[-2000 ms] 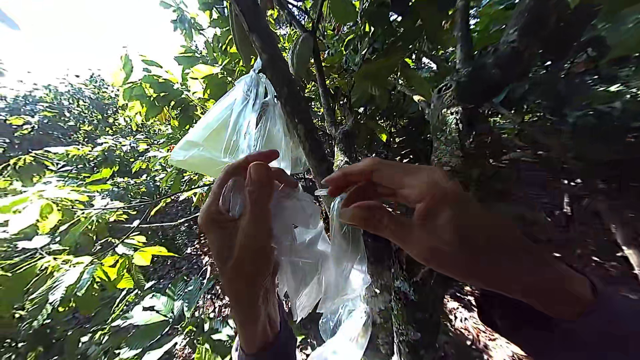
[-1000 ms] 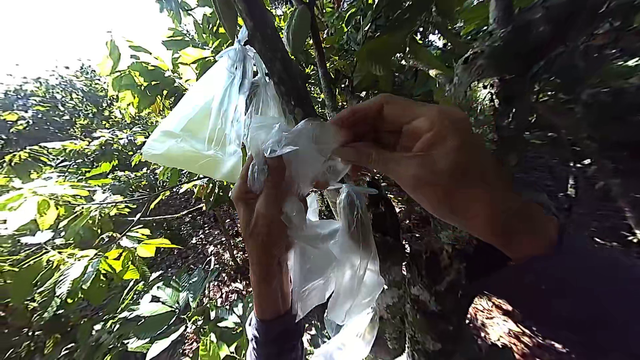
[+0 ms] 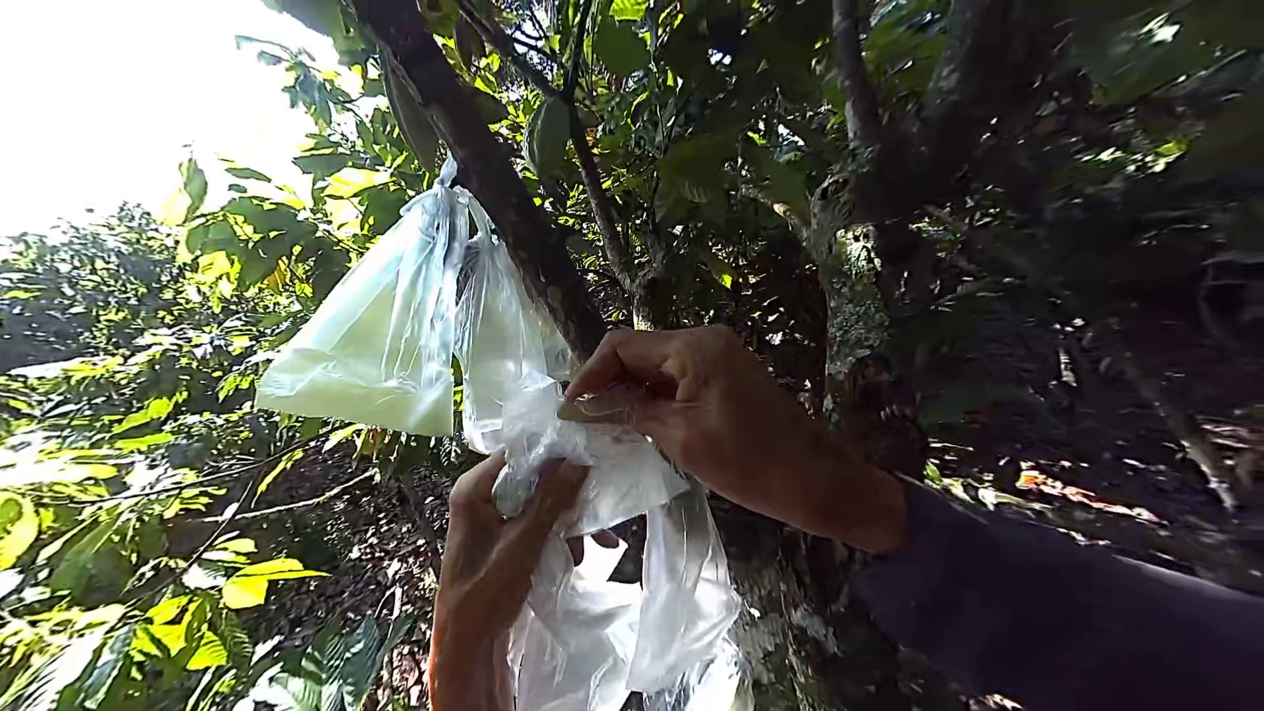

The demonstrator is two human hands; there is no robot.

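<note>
My left hand (image 3: 509, 553), palm toward me, grips a crumpled clear plastic bag (image 3: 543, 434) from below between thumb and fingers. The fingertips of my right hand (image 3: 681, 405) pinch the same plastic at its upper right. Loose translucent plastic (image 3: 681, 602) hangs below and behind both hands, in front of the trunk. Just up and left, a knotted plastic bag (image 3: 365, 346) with pale yellow-green contents hangs from a dark branch (image 3: 494, 188). More clear plastic (image 3: 504, 326) hangs at its right side. Some left fingers are hidden behind the plastic.
A lichen-marked tree trunk (image 3: 790, 612) stands behind my hands, and another mottled trunk (image 3: 854, 306) rises at the right. A green pod (image 3: 546, 136) hangs above. Sunlit leaves (image 3: 262, 583) fill the left side. Leaf litter covers the ground.
Two seconds ago my hands were apart on the loose plastic, below the hanging bag; now they are close together on a bunched part beside it. The view has shifted somewhat.
</note>
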